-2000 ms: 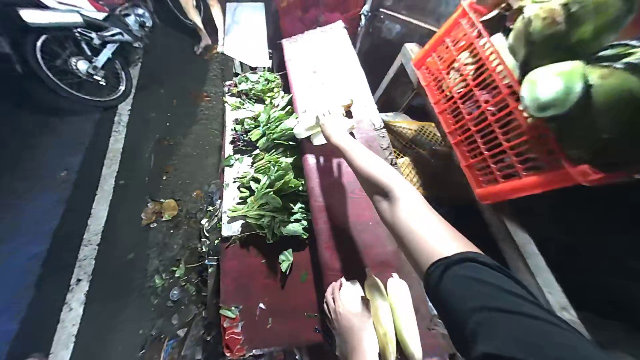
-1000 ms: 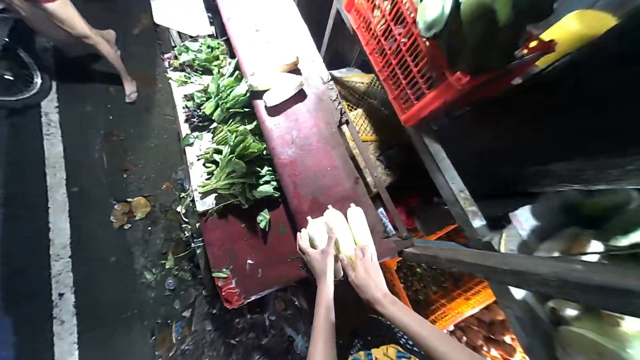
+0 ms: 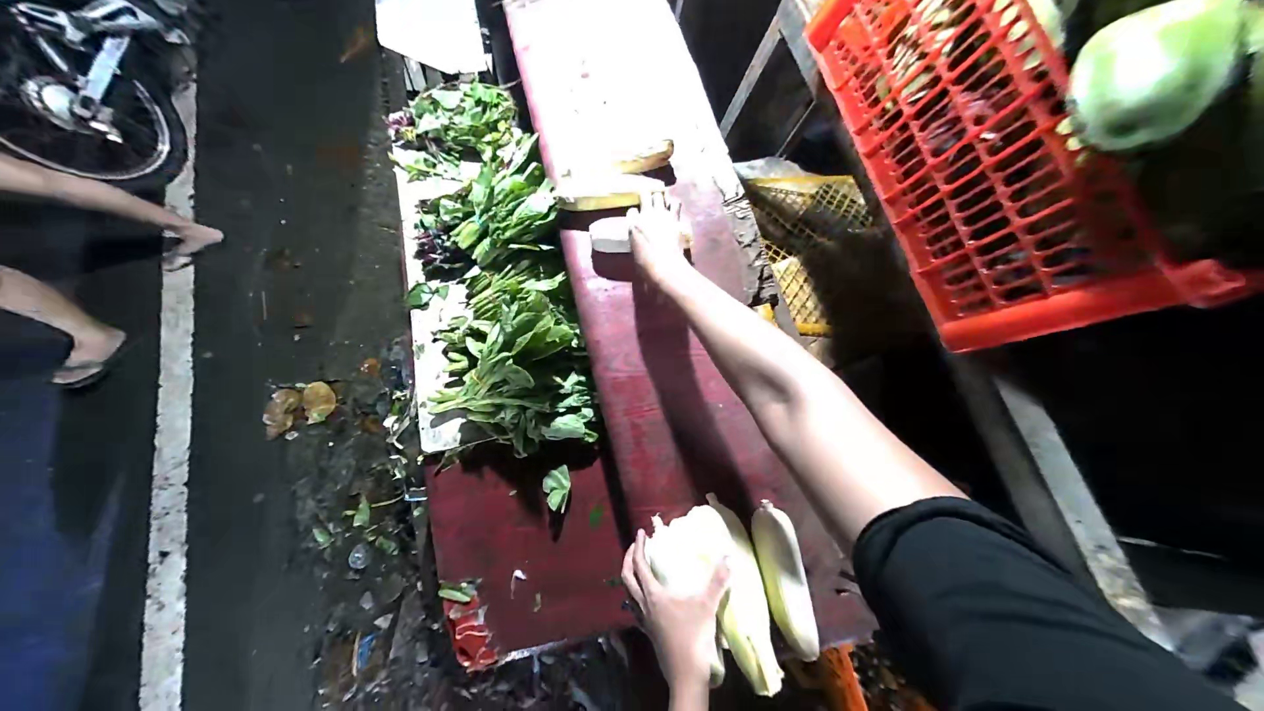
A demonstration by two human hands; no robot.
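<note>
My left hand (image 3: 676, 602) is curled over pale, elongated vegetables (image 3: 741, 602), possibly corn ears in husk, at the near end of the red wooden bench (image 3: 652, 395). Another pale vegetable (image 3: 783, 578) lies just to their right. My right arm stretches up the bench, and my right hand (image 3: 657, 232) is at a pale, blunt-ended piece (image 3: 612, 235); whether its fingers grip it is unclear. Beyond that hand lie a pale yellowish long piece (image 3: 602, 193) and a shorter one (image 3: 644, 158). Bunches of leafy greens (image 3: 513, 365) rest along the bench's left side.
A red plastic crate (image 3: 987, 188) with large green fruits (image 3: 1155, 74) stands at upper right, near a yellow mesh basket (image 3: 805, 286). At left, a person's bare legs (image 3: 89, 193) and a motorcycle wheel (image 3: 99, 118) are on the road beside a white line (image 3: 173, 444).
My right hand has moved from the near vegetables to the far pieces, while my left hand stays at the near ones. The passer-by's legs have moved. The view has shifted noticeably.
</note>
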